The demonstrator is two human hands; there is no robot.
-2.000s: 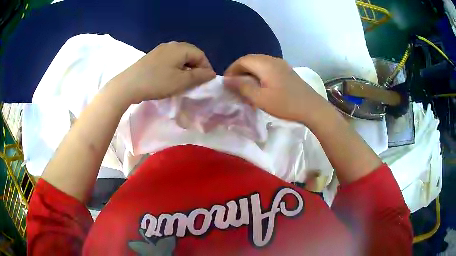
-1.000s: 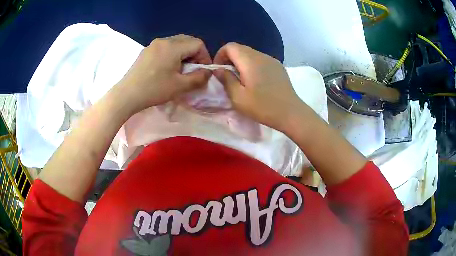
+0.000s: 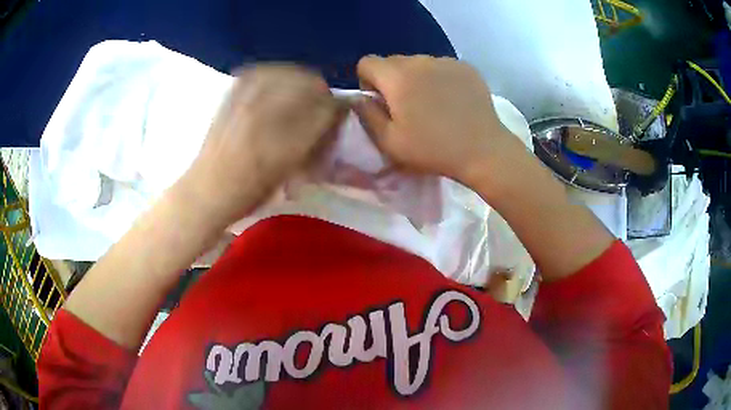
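A white garment (image 3: 132,128) lies bunched across the table in front of me, with a pinkish, wrinkled part below my hands. My left hand (image 3: 276,132) is blurred and closed at the garment's upper edge; its fingertips are hard to make out. My right hand (image 3: 429,112) pinches the same edge between thumb and fingers, close beside my left hand. The steam iron (image 3: 581,152), with a brown handle and a blue part, stands on its rest at the right, untouched.
A navy padded board (image 3: 321,32) with a rounded end lies beyond the garment. White table cover (image 3: 553,48) extends at the upper right. A yellow hose (image 3: 667,100) runs behind the iron. White cloth (image 3: 681,264) hangs at the right, and a yellow wire rack (image 3: 32,264) stands at the left.
The strip of edge stretched between both hands a second ago is now mostly covered. My left hand has turned over the cloth and is blurred by motion. My right hand has shifted slightly right.
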